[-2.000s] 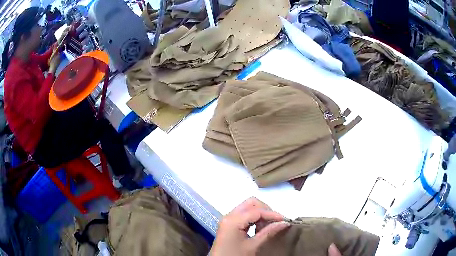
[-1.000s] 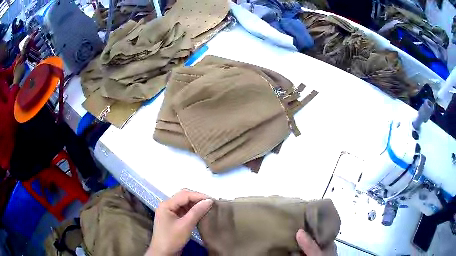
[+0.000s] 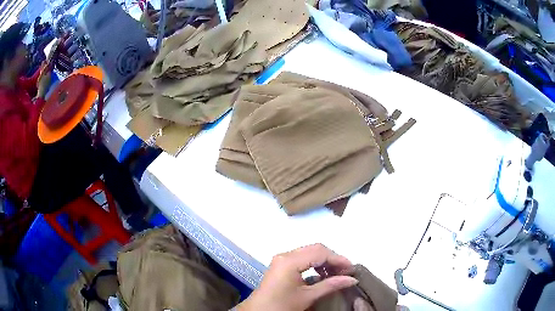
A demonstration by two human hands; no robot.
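Note:
My left hand [image 3: 307,276] is at the bottom edge, thumb and fingers pinching the top edge of a khaki-brown pocket piece [image 3: 375,290]. The piece is bunched small and partly cut off by the frame. Of my right hand only a fingertip [image 3: 361,304] shows against the cloth; the rest is out of the picture. A pile of pocket pieces [image 3: 313,146] lies mid-table, zipper tails [image 3: 397,135] pointing right. The sewing machine [image 3: 502,206] stands at right, its needle plate [image 3: 435,258] right of the held piece.
A rumpled khaki heap [image 3: 204,79] and a dotted tan panel [image 3: 274,21] lie at the table's back left. Dark brown cloth [image 3: 173,273] hangs below the table at left. A person in red [image 3: 18,127] sits on a red stool [image 3: 91,222] beside an orange disc [image 3: 72,103].
The held piece was spread wide between both hands and is now folded or bunched smaller. My hands are closer together and my right hand is mostly out of view. The camera view has shifted.

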